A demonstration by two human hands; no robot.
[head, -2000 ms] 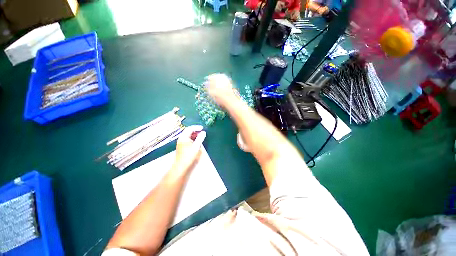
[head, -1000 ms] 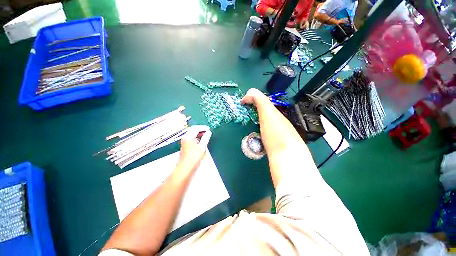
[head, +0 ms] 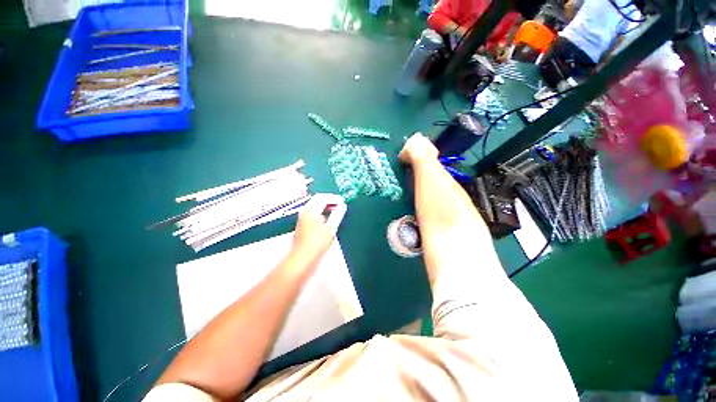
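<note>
My left hand (head: 316, 228) is above the white pad's (head: 243, 294) upper right corner, with fingers closed on a small dark red thing (head: 330, 210) that I cannot identify. My right hand (head: 420, 149) is just right of the heap of green circuit boards (head: 363, 171), beside the dark equipment; its fingertips are small and blurred, and I cannot tell if they hold anything. Two green rows lie at the heap's top. A pile of long whitish strips (head: 243, 206) lies left of my left hand. A thin wire (head: 141, 367) runs from the lower left towards my left forearm.
An upper blue bin (head: 118, 122) holds loose strips; a left blue bin (head: 53, 314) holds a whitish block. A round pot (head: 402, 236) sits by my right forearm. The black soldering station (head: 496, 206), cords, a dark strip bundle (head: 569, 192) and a post are right. People sit beyond.
My right hand has moved from over the green heap to its right side, uncovering the heap and the round pot. My left hand has stayed by the pad's upper corner. The camera view has shifted.
</note>
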